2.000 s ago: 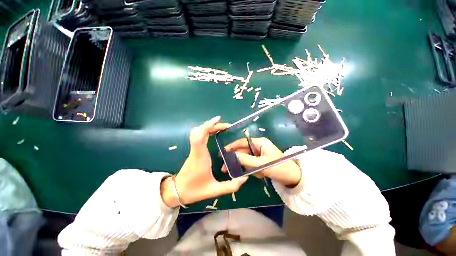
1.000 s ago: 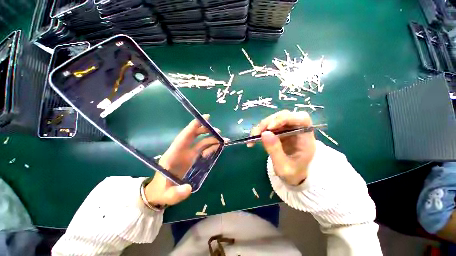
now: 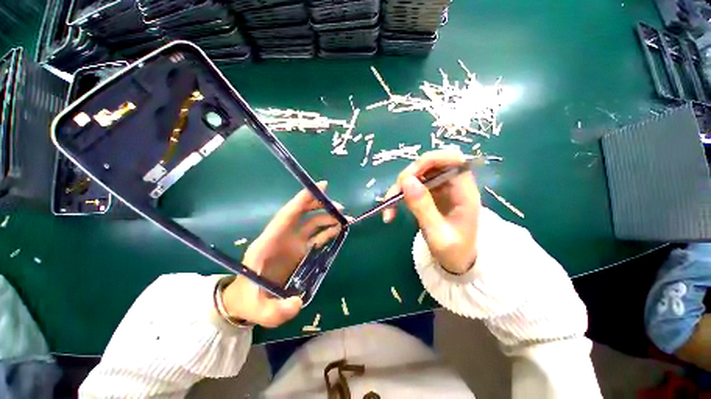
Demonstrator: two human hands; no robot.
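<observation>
A black phone middle frame (image 3: 144,167) with a large open window is held tilted above the mat. Its far end, at the upper left, shows orange-gold flex cables (image 3: 182,125) and a round camera opening (image 3: 213,119). My left hand (image 3: 269,269) grips the near short end from beneath, thumb on the lower corner. My right hand (image 3: 440,203) holds thin metal tweezers (image 3: 382,207). Their tip is at the frame's right near corner. Whether a small part is at the tip cannot be told.
Narrow pale liner strips (image 3: 466,105) are heaped on the green mat (image 3: 546,156). Stacked frames (image 3: 343,27) stand at the back and left. A grey ribbed stack (image 3: 659,175) is at the right. A person's sleeve (image 3: 677,300) shows at the right edge.
Over two seconds the frame was turned, so its camera end went from right to upper left, inner side showing. My right hand came out from behind it with the tweezers at the corner.
</observation>
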